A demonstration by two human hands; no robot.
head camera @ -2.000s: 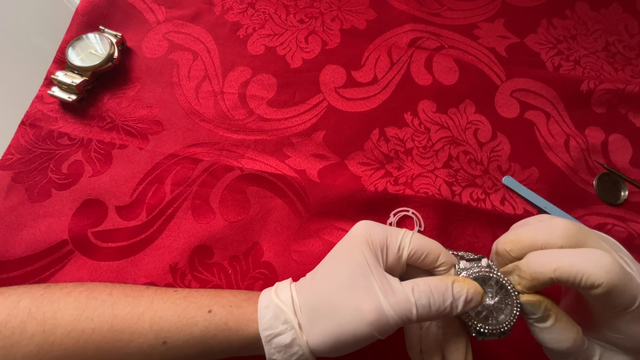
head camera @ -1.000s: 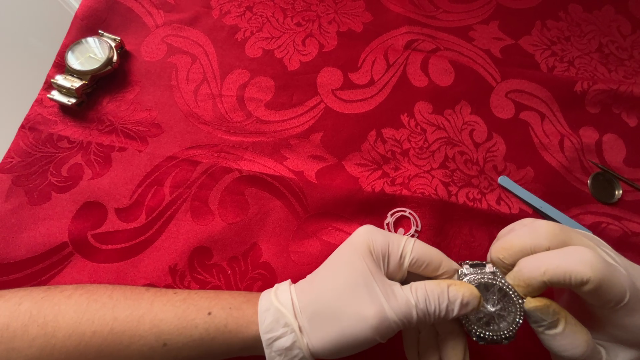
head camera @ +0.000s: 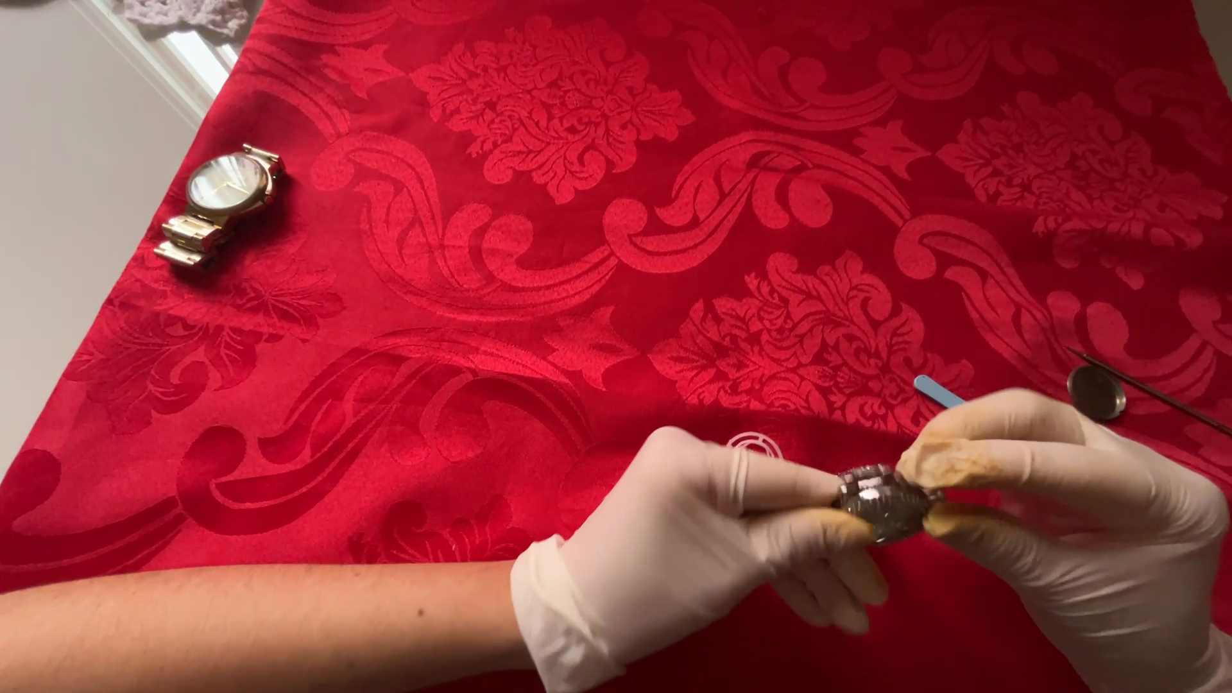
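Observation:
A silver-toned wristwatch point(head camera: 887, 510) is held between my two gloved hands at the lower right, turned so that its face cannot be made out. My left hand point(head camera: 717, 529) pinches its left side between thumb and fingers. On the other side, my right hand point(head camera: 1068, 520) grips the watch's right edge with thumb and fingertips. Both gloves are off-white, with yellowish-brown stains on the fingertips. Just above my left fingers, part of a white ring-shaped piece point(head camera: 756, 445) shows on the cloth. A light blue flat strip point(head camera: 936, 390) sticks out from behind my right hand.
A red damask cloth point(head camera: 539, 385) covers the work surface. A gold-toned wristwatch point(head camera: 226, 183) lies at the upper left. Beyond my right hand are a round metal watch case back point(head camera: 1096, 392) and a thin dark rod point(head camera: 1155, 393). A knitted or crocheted piece point(head camera: 197, 14) shows at the top left.
Both hands have tilted the silver-toned watch, so its stone-rimmed face no longer shows. My right hand now covers more of the blue strip. The view has shifted slightly.

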